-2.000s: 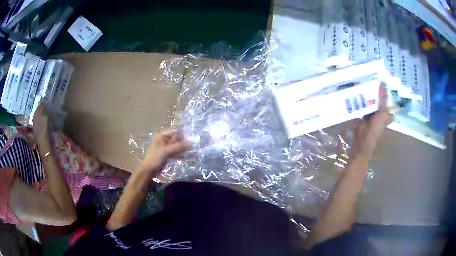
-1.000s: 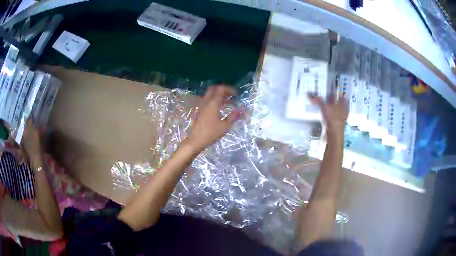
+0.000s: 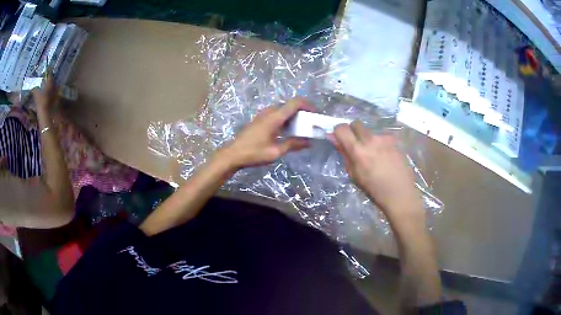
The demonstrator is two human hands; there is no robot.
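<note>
A slim white product box (image 3: 314,125) is held above the film heap, its narrow side facing up. My left hand (image 3: 269,136) grips its left end between thumb and fingers. My right hand (image 3: 369,154) is at its right end with bent fingers touching it; whether it holds a cutter is hidden. Crinkled clear plastic film (image 3: 264,74) lies in a glittering heap under and around both hands. Whether film is still on the box is too blurred to tell.
Overlapping white boxes (image 3: 473,74) stand in a row at right on a pale tray (image 3: 464,144). Brown cardboard (image 3: 147,74) lies below the film. At left a co-worker's hand (image 3: 46,98) touches fanned white boxes (image 3: 40,49). Blue plastic (image 3: 538,132) is far right.
My hands have come together over the film around a box. The right hand has left the pale surface by the box row. The view has shifted, and the green surface shows less.
</note>
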